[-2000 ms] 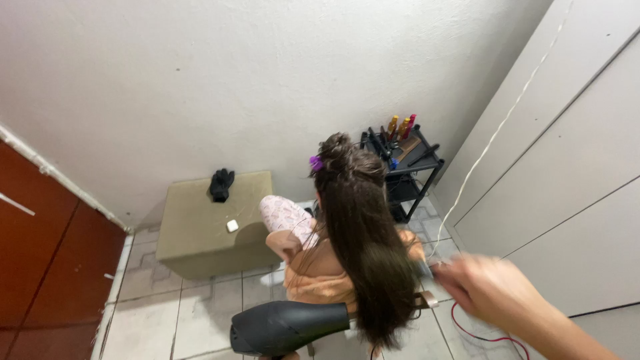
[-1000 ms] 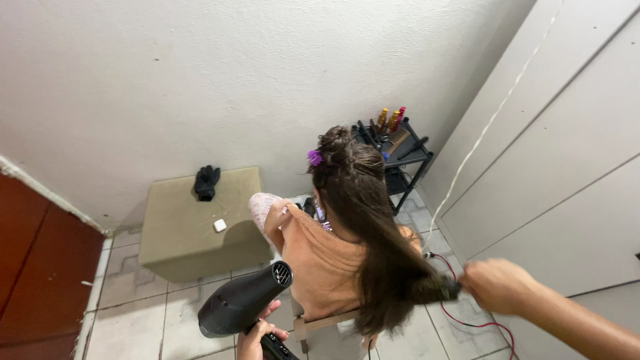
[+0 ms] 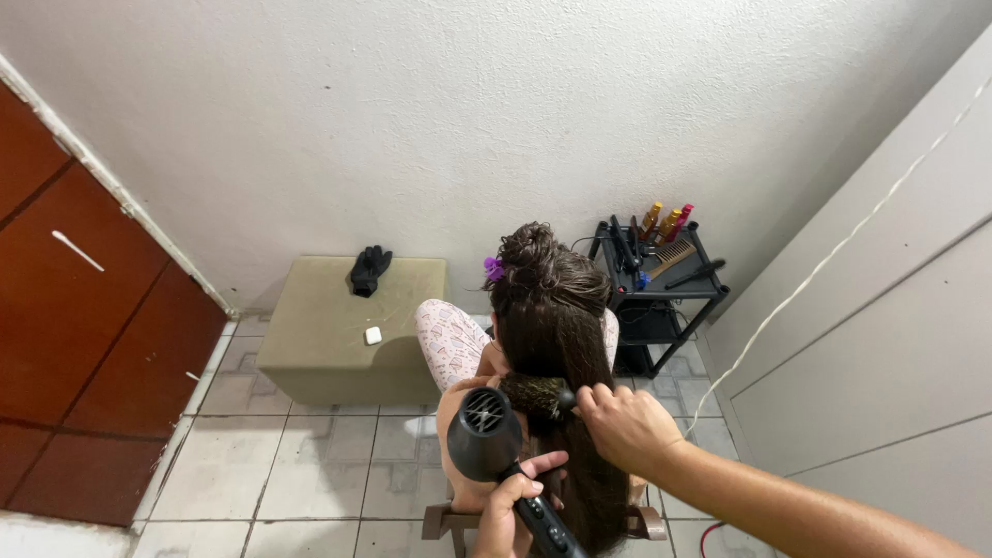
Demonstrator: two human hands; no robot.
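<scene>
A seated person's long dark hair point(image 3: 573, 341) hangs down the back, its upper part gathered in a bun with a purple clip point(image 3: 494, 268). My right hand point(image 3: 628, 425) grips the handle of a round hair brush point(image 3: 535, 394), whose bristles lie against the hair at the upper back. My left hand point(image 3: 515, 504) holds a black hair dryer point(image 3: 484, 438) by its handle, left of the hair and just below the brush. The dryer's grilled round end faces up toward the camera. Some fingers of my left hand are extended near the hair.
An olive ottoman point(image 3: 310, 310) at the left bears a black glove point(image 3: 370, 270) and a small white case point(image 3: 373, 335). Right of the person, a black shelf cart point(image 3: 682, 291) holds a wooden comb point(image 3: 671, 257) and bottles. A white cable point(image 3: 814, 271) hangs along the right-hand panels.
My right hand and the brush have moved from the hair's ends, held out to the right, up to the upper back. The stretched hair now hangs down. The dryer is nearer the hair.
</scene>
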